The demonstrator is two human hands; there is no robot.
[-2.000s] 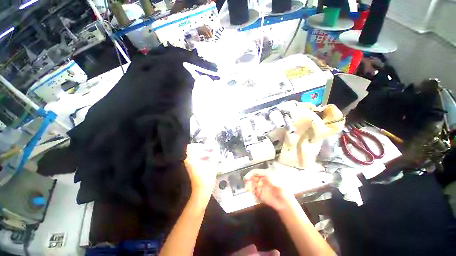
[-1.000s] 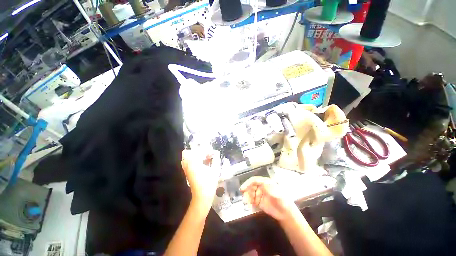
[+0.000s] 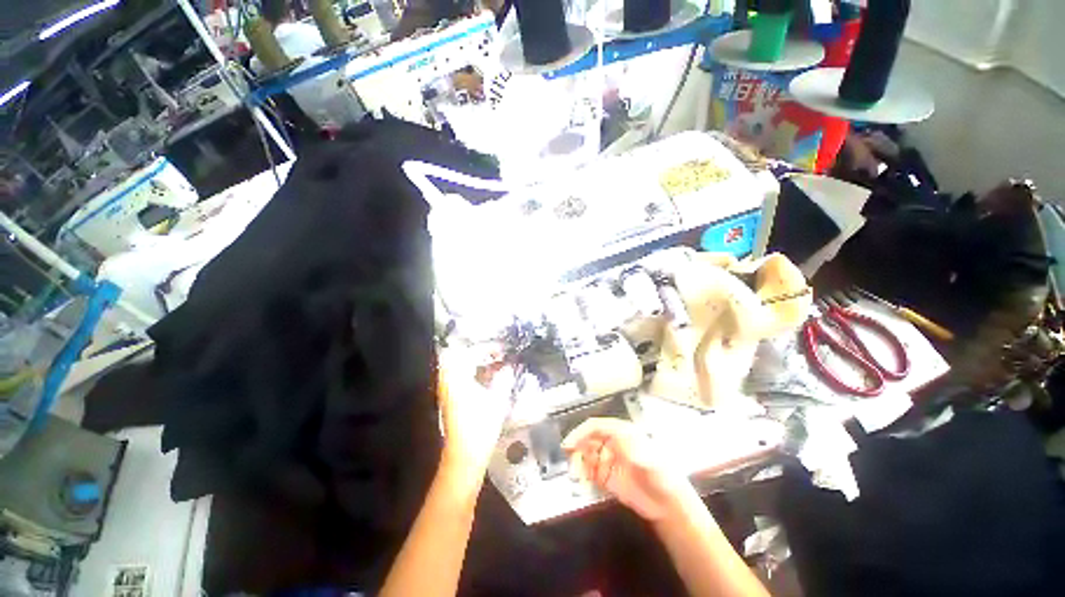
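Observation:
The white overlock machine (image 3: 654,192) stands in front of me, washed out by lamp glare. My left hand (image 3: 473,391) is at the left of its dark metal needle and looper area (image 3: 537,356); its fingertips are lost in glare, so what they hold cannot be told. My right hand (image 3: 621,461) is curled in front of the machine, just right of the pale plate with a dark rectangular opening (image 3: 544,448). Its fingers are bent together; no thread or tool shows clearly in them.
A large heap of black fabric (image 3: 304,303) lies left of the machine. A cream cloth (image 3: 712,327) is bunched at its right, beside red-handled scissors (image 3: 856,346) and scraps. More black fabric (image 3: 934,501) is at lower right. Thread cones (image 3: 876,58) stand behind.
My left hand has shifted slightly right and its fingers point further in toward the needle area. My right hand stays curled in nearly the same place. The view has shifted slightly.

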